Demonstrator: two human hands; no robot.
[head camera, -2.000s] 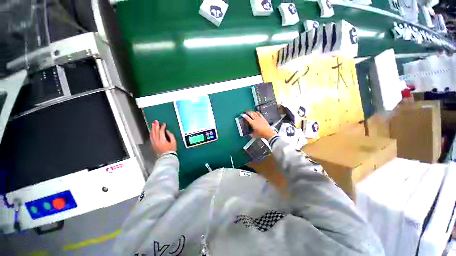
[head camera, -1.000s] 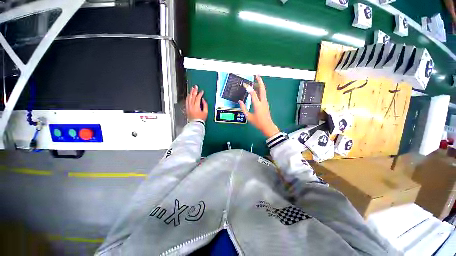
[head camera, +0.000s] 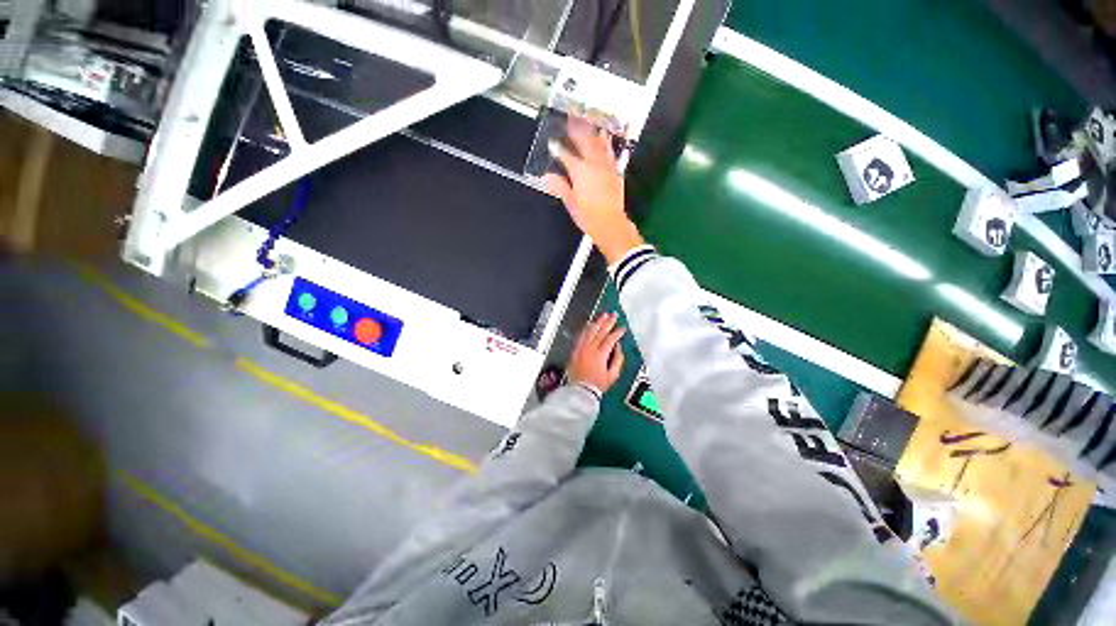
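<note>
My right hand (head camera: 590, 177) is stretched out over the far right corner of the white machine (head camera: 490, 397). A small dark-faced box (head camera: 542, 144) is at its fingers, blurred and partly covered by them. My left hand (head camera: 598, 352) lies empty on the bench edge beside the machine, fingers slightly apart. The digital scale (head camera: 649, 399) is mostly hidden under my right sleeve; only a corner with its green display shows. Dark-faced boxes (head camera: 879, 427) lie right of it, partly covered by my sleeve.
A white triangular arm (head camera: 367, 137) stands over the machine's black bed (head camera: 422, 226). White boxes (head camera: 875, 169) sit spaced on the green conveyor (head camera: 783, 159). A row of boxes (head camera: 1040, 397) stands on the wooden board (head camera: 979, 489). A blue control panel (head camera: 343, 317) is on the machine front.
My right hand has moved from the small box on the scale, left and forward to the machine, and a dark box is now there. The view has turned left. My left hand stays at the bench edge.
</note>
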